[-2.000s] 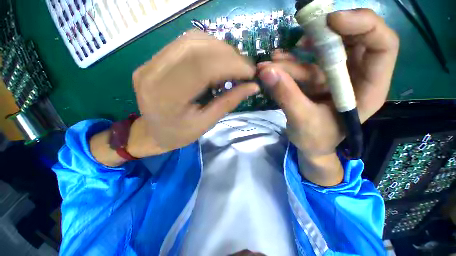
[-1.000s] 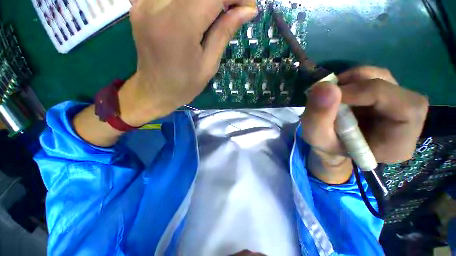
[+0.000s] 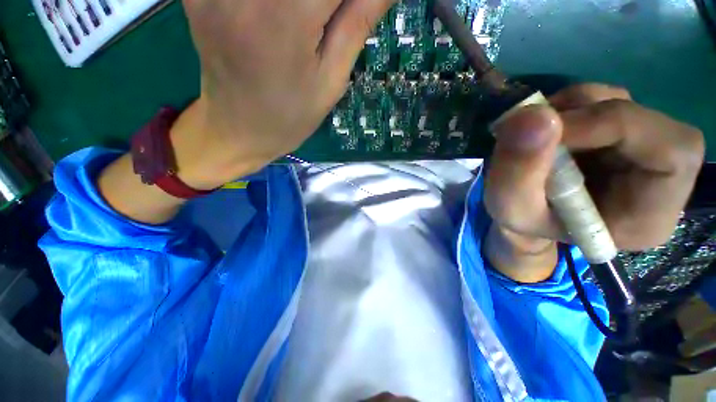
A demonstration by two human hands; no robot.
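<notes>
A green PCB panel [image 3: 404,118] of small identical boards lies at the bench edge in front of me. My right hand [image 3: 597,169] grips the cream, taped soldering iron [image 3: 577,196], its long dark tip pointing up and left over the panel; the tip's end is at the picture's top edge. My left hand [image 3: 267,78] reaches over the panel's left part. Its fingertips are cut off by the top edge, so what they hold is hidden. A thin strand shows by my left wrist, near the bench edge.
A white component tray [image 3: 74,51] with dark parts is at the upper left. A silvery solder spool [image 3: 11,182] is at the left edge. Boards [image 3: 675,259] lie lower right, below the green mat [image 3: 118,102]. The black cord hangs under my right hand.
My right hand has turned the iron from upright-held to tip over the panel, then shifted slightly right. My left hand has moved up from in front of the panel. The view has shifted.
</notes>
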